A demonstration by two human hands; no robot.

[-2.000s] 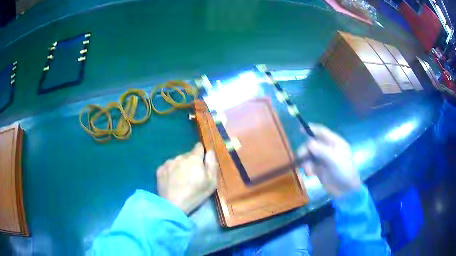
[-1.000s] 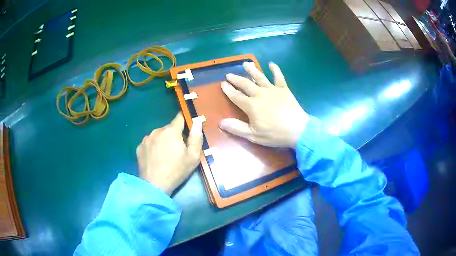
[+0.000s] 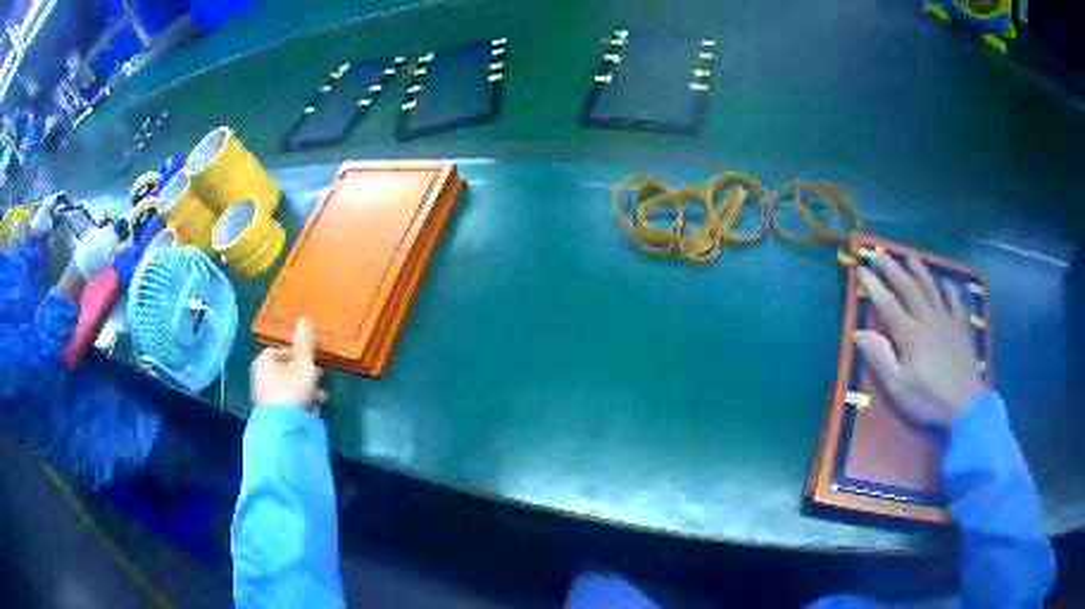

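Observation:
My left hand is at the near edge of a stack of orange plates on the left, its thumb on the top plate and its other fingers partly hidden. The top plate shows a shallow rectangular groove. My right hand lies flat with spread fingers on a clear, black-bordered panel with pale tabs. That panel sits on another orange plate stack at the right. A small yellow bit shows at that stack's far left corner.
Tan-yellow rubber bands lie between the stacks. Several panels lie farther back on the green bench. Yellow tape rolls and a light-blue fan stand at the left. Another person's gloved hands show at the far left.
The view has turned left. My left hand has left the right-hand stack and moved to the left plate stack. My right hand stays on the panel, which now lies on the right-hand stack.

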